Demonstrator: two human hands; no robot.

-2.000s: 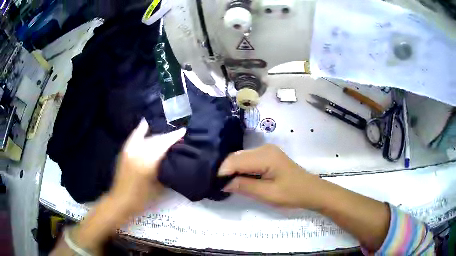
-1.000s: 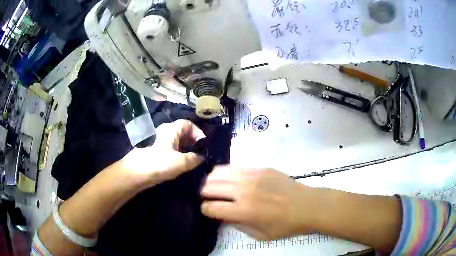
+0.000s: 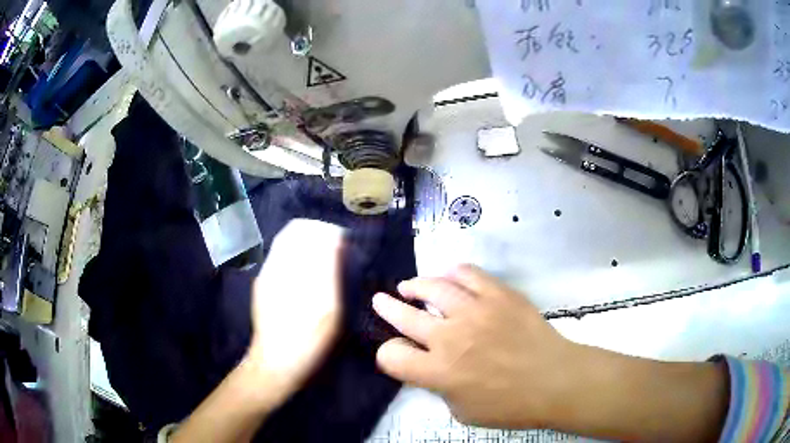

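Observation:
A dark navy garment [image 3: 165, 285] covers the left of the table and runs under the sewing machine head [image 3: 416, 52]. The needle area lies behind the cream tension knob [image 3: 368, 190] and is mostly hidden. My left hand [image 3: 299, 294] is blurred and rests on the cloth just below the machine head; its fingertips are hidden. My right hand [image 3: 472, 346] lies at the garment's right edge, its fingertips on the cloth; whether they pinch it is unclear. A green machine lamp [image 3: 227, 212] with a whitish end is over the cloth.
Right of the needle area lie a pale square [image 3: 497, 141], black thread snips [image 3: 606, 164], scissors [image 3: 728, 199], an orange-handled tool [image 3: 663, 134] and a pen [image 3: 750, 208]. A handwritten paper note [image 3: 606, 60] hangs at upper right.
My left hand has turned, its thumb and fingers no longer visibly pinching the cloth. My right hand has moved slightly right and its fingers have spread. The view has shifted a little.

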